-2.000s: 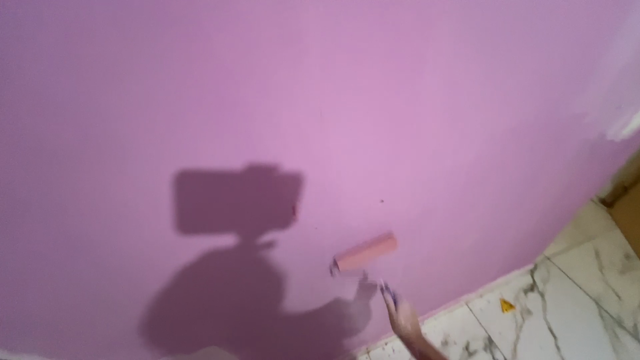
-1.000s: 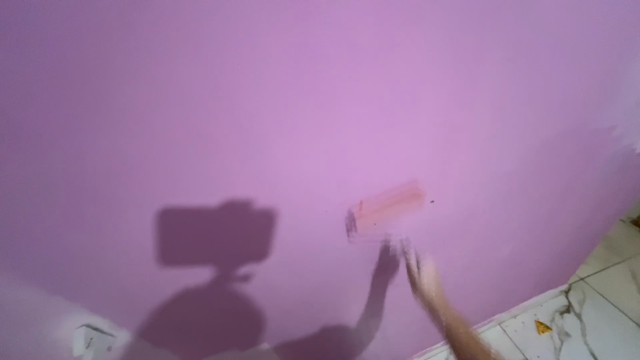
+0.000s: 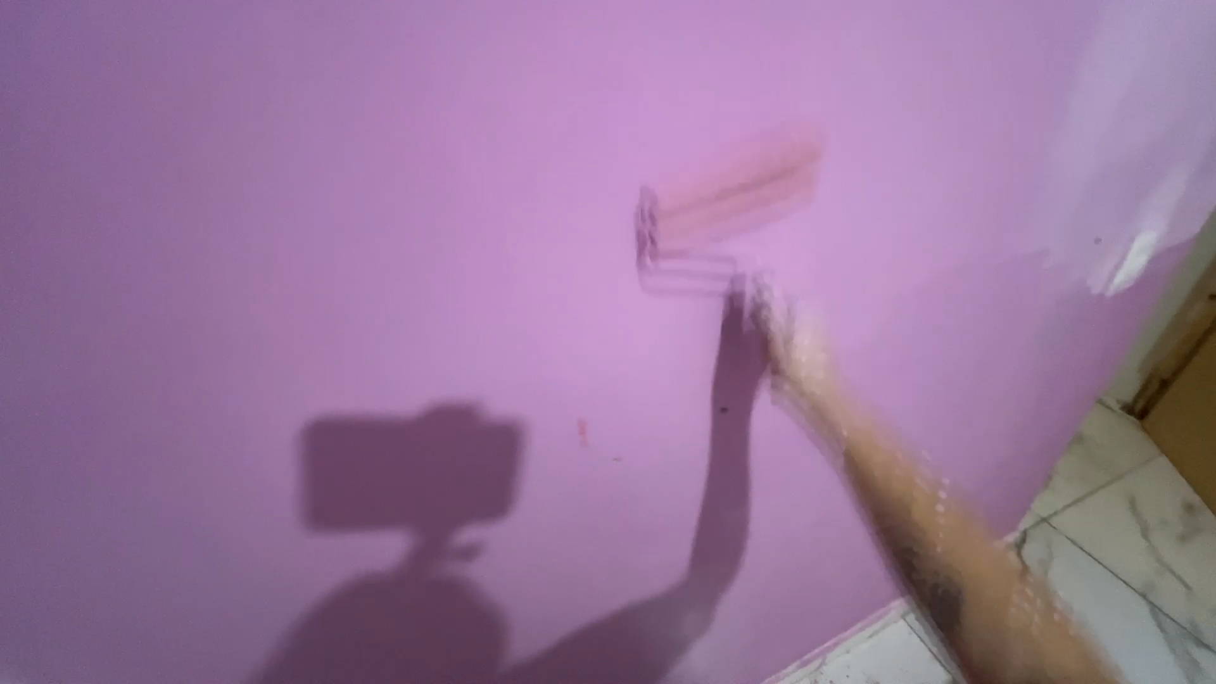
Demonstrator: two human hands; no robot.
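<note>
My right hand is shut on the handle of a paint roller, its arm reaching up from the lower right. The roller's pinkish sleeve lies tilted against a purple painted wall, its right end higher. A wire frame runs from the sleeve's left end down to the handle. Hand and roller are blurred by motion. Shadows of my arm, my head and a mounted device fall on the wall at lower left and centre. My left hand is not in view.
Pale, shiny patches mark the wall at right. A marble-patterned tile floor meets the wall at lower right. A brown panel stands at the right edge, beside the wall's corner. Small dark and reddish specks dot the wall.
My right hand and the roller have moved up the wall. More of my forearm shows now. The view has shifted; the white object at lower left a second ago is out of view.
</note>
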